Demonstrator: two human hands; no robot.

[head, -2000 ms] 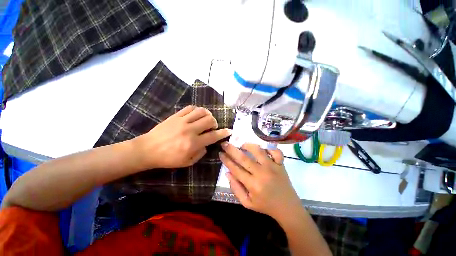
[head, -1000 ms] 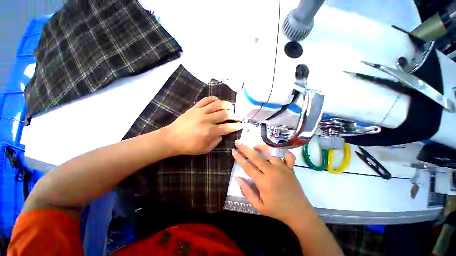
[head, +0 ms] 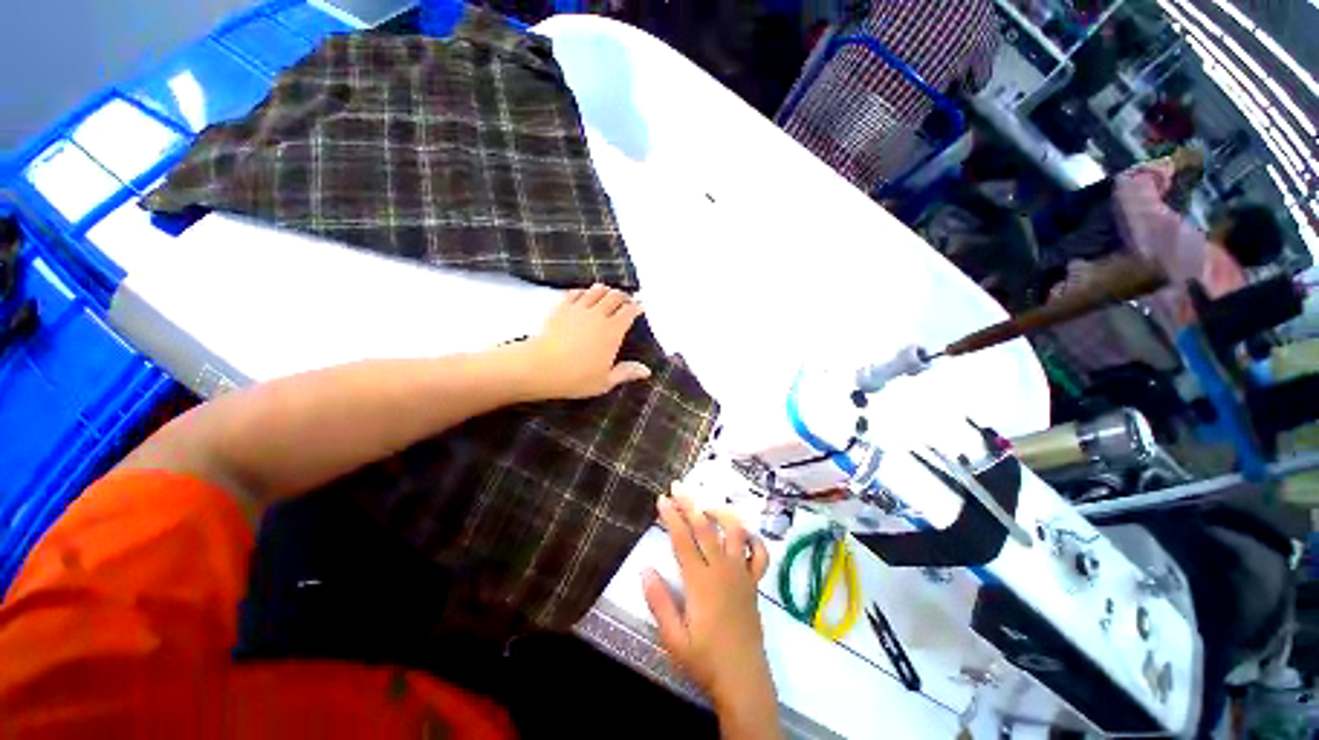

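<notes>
A dark brown plaid panel [head: 579, 470] lies on the white table's near side and hangs over its front edge. My left hand [head: 586, 344] lies palm down on the panel's far corner, fingers fairly close together. My right hand [head: 709, 571] rests at the panel's right edge, fingers spread, fingertips beside the needle area. The sewing machine head [head: 839, 448] stands just right of the panel; the presser foot and needle are too small to make out. A stack of plaid panels [head: 420, 152] lies at the table's far left.
Scissors with green and yellow loops [head: 822, 581] and black snips [head: 893, 646] lie on the table right of my right hand. Blue crates [head: 80, 390] stand at the left. A person in pink [head: 1157, 246] and other work stations are behind, at the upper right.
The view has swung up and tilted. My left hand has moved from beside the needle to the panel's far corner, towards the stack. The panel lies more spread out. My right hand stays near the needle.
</notes>
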